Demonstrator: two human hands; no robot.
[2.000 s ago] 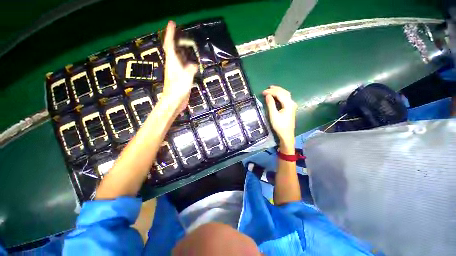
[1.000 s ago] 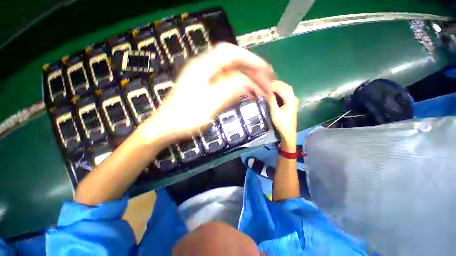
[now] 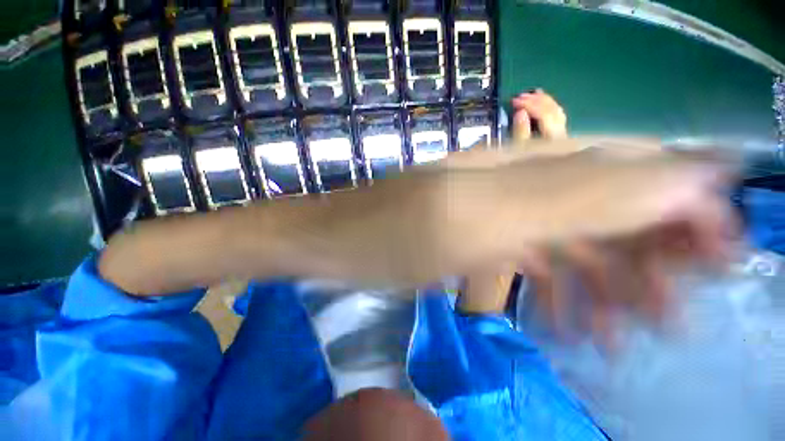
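Several black phone housings [image 3: 372, 60] with pale metallic frames stand in rows in a large black tray [image 3: 108, 196]. My left forearm crosses in front of the tray's front edge. My left hand [image 3: 633, 228] is blurred at the right, over the clear blister tray [image 3: 689, 370]; whether it holds anything does not show. My right hand [image 3: 542, 114] is beside the black tray's right edge, with bent fingers. Its lower part and wrist are hidden behind my left forearm, and no held object can be made out.
The green bench surface [image 3: 602, 77] extends behind and to both sides of the black tray. A pale rail [image 3: 680, 21] curves along the back right. Blue sleeves and a whitish surface show at the bottom, below the bench edge.
My left hand has moved from over the tray's housings to the far right, across my right wrist. The view has tilted down, so the tray's back row is mostly cut off.
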